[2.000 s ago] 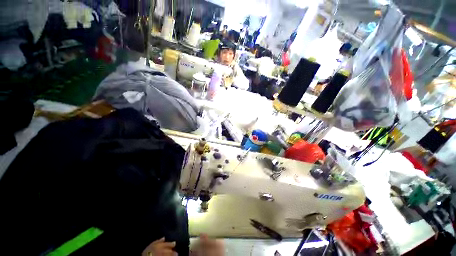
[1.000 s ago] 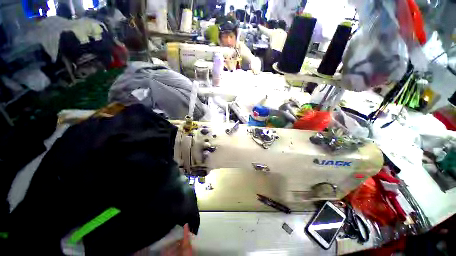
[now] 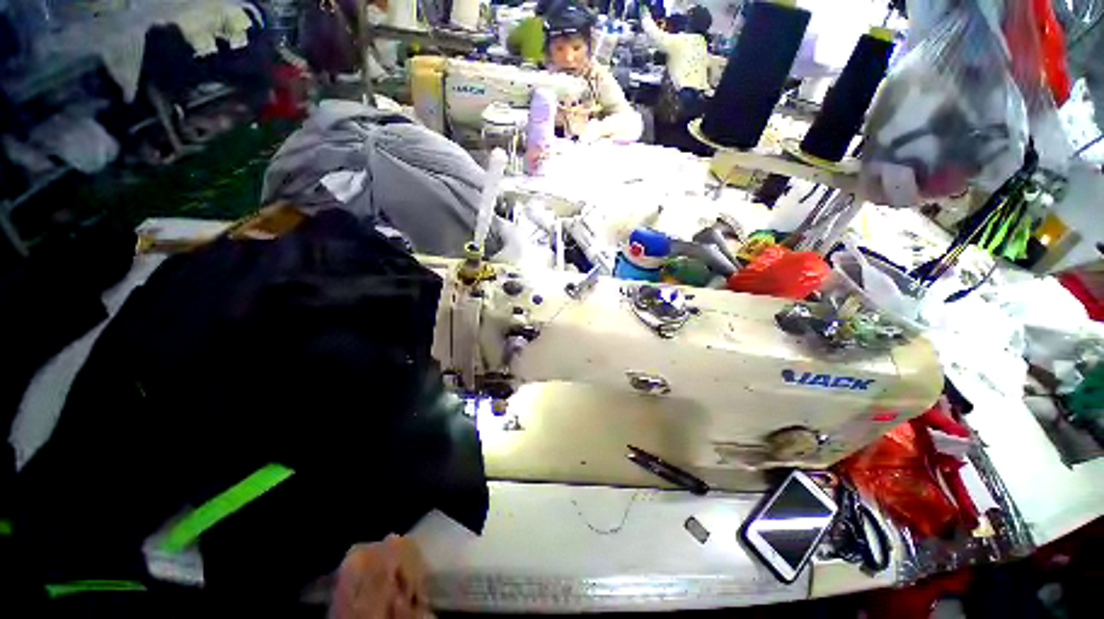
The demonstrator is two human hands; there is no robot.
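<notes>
A black garment [image 3: 266, 399] covers the table left of the sewing machine [image 3: 678, 363], its right edge beside the needle area [image 3: 490, 405]. A bright green strip [image 3: 230, 505] lies on the cloth, with a pale patch [image 3: 176, 562] at its lower end. One hand [image 3: 381, 580] shows blurred at the bottom edge, by the garment's lower border; it looks like my right hand, and its fingers cannot be made out. My left hand is not in view. Small black snips [image 3: 667, 469] lie on the machine bed.
A smartphone [image 3: 789, 525] and dark-handled scissors [image 3: 862, 532] lie on the table's right side. A red plastic bag [image 3: 908, 478] is right of the machine. Behind it are a grey bundle [image 3: 387, 175], black thread cones [image 3: 753, 79], a hanging clear bag [image 3: 944, 127] and a seated person [image 3: 587, 91].
The view has shifted from two seconds ago. Two hands showed near the needle then; only one shows now, lower down. The garment's lower right corner now lies spread over the table, and the phone has come into view.
</notes>
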